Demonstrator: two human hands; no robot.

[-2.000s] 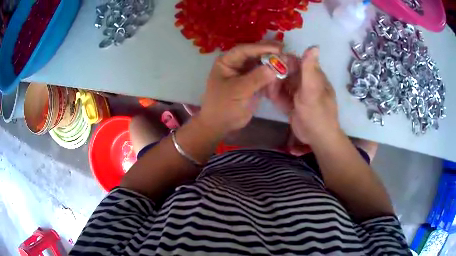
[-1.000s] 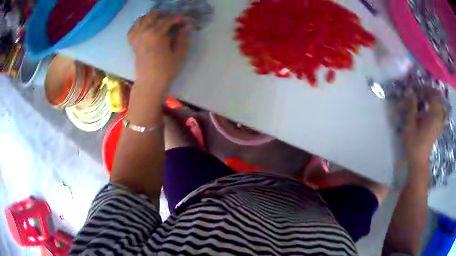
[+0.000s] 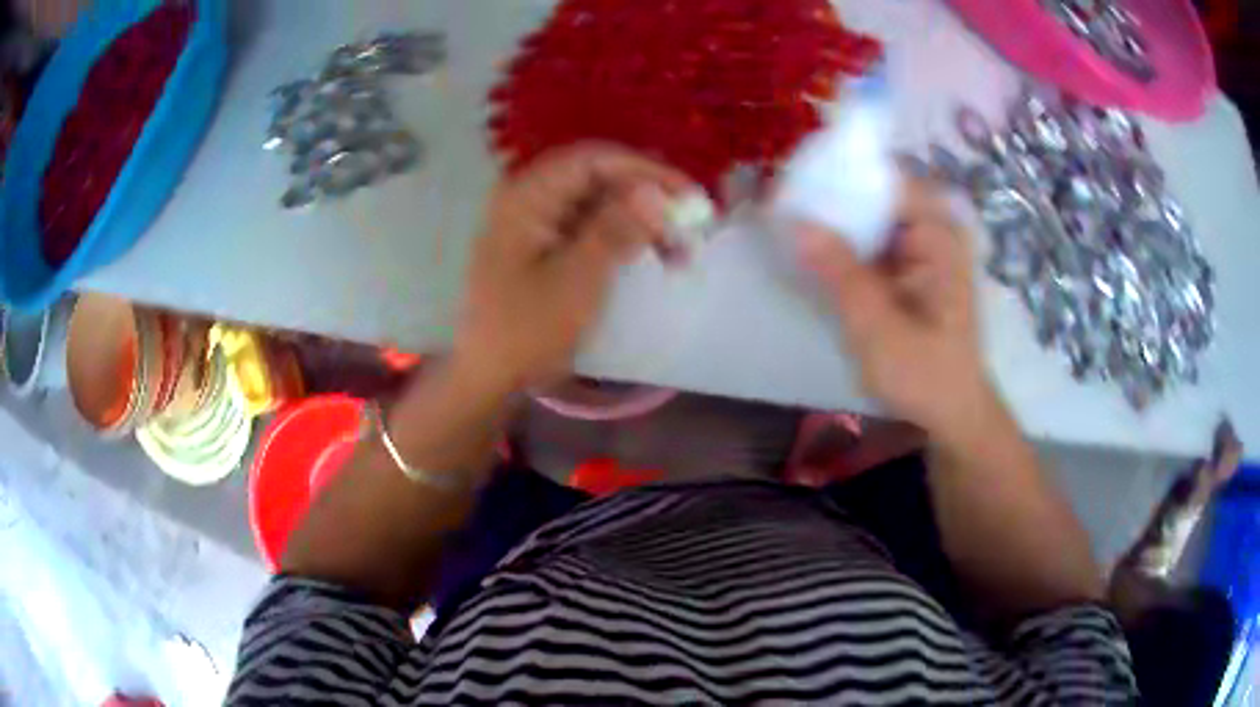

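Note:
My left hand (image 3: 553, 256) pinches a small silver setting (image 3: 688, 213) between thumb and fingertips, just in front of the red stone heap (image 3: 677, 83). The setting is blurred, so its inside cannot be made out. My right hand (image 3: 912, 297) is closed around a white glue bottle (image 3: 846, 173), with its blue tip (image 3: 868, 91) away from me. The bottle is near the setting but apart from it. A large heap of silver settings (image 3: 1092, 235) lies on the right, and a smaller silver group (image 3: 346, 118) lies on the left.
A blue basin (image 3: 131, 194) with dark red stones is at far left. A pink basin (image 3: 1161, 86) with silver pieces is at upper right. Below the table (image 3: 332, 283) stand stacked buckets (image 3: 111, 359) and a red basin (image 3: 283, 463). Someone's foot (image 3: 1227, 449) shows at lower right.
My left hand has come from the left silver group to the middle with a setting in its fingers. My right hand has left the right heap and taken hold of the glue bottle. The view has shifted.

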